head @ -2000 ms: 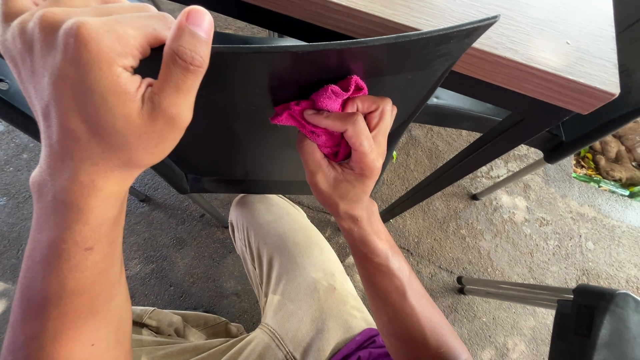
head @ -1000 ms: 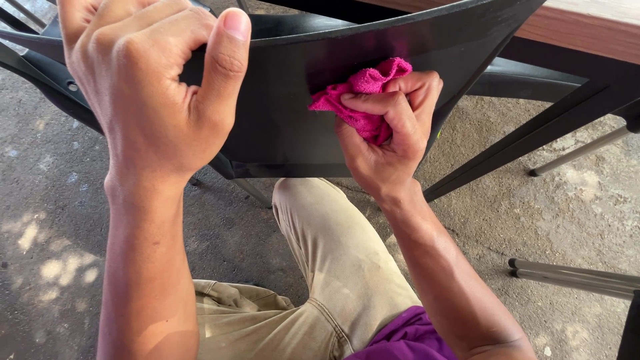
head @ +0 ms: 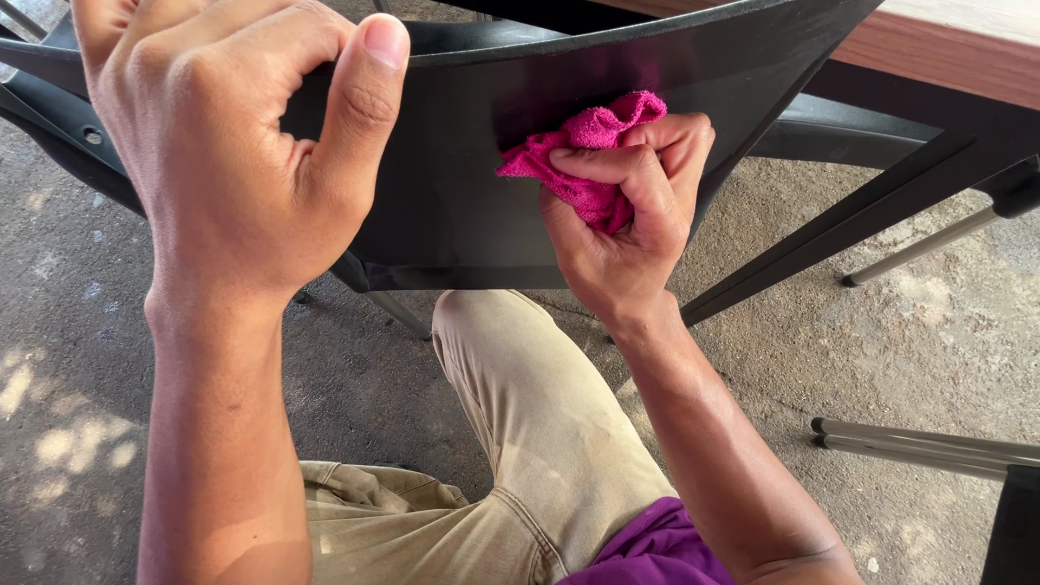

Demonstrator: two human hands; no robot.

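A black plastic chair backrest point(head: 455, 187) spans the upper middle of the head view, its curved top edge towards the table. My left hand point(head: 236, 138) grips that top edge at the left, thumb up on the near side and the other fingers partly out of sight beyond it. My right hand point(head: 642, 203) holds a bunched pink cloth point(head: 593, 138) against the near face of the backrest, right of its middle. The cloth pokes out between thumb and fingers.
A wood-grain table top point(head: 959, 49) with a dark metal leg point(head: 829, 227) stands at the upper right. Metal chair legs point(head: 918, 447) jut in at the right over the concrete floor point(head: 894, 341). My knee point(head: 504, 325) in beige trousers is just below the backrest.
The view has shifted to the left. My left hand stays on the top edge, and my right hand keeps the pink cloth on the backrest at nearly the same place.
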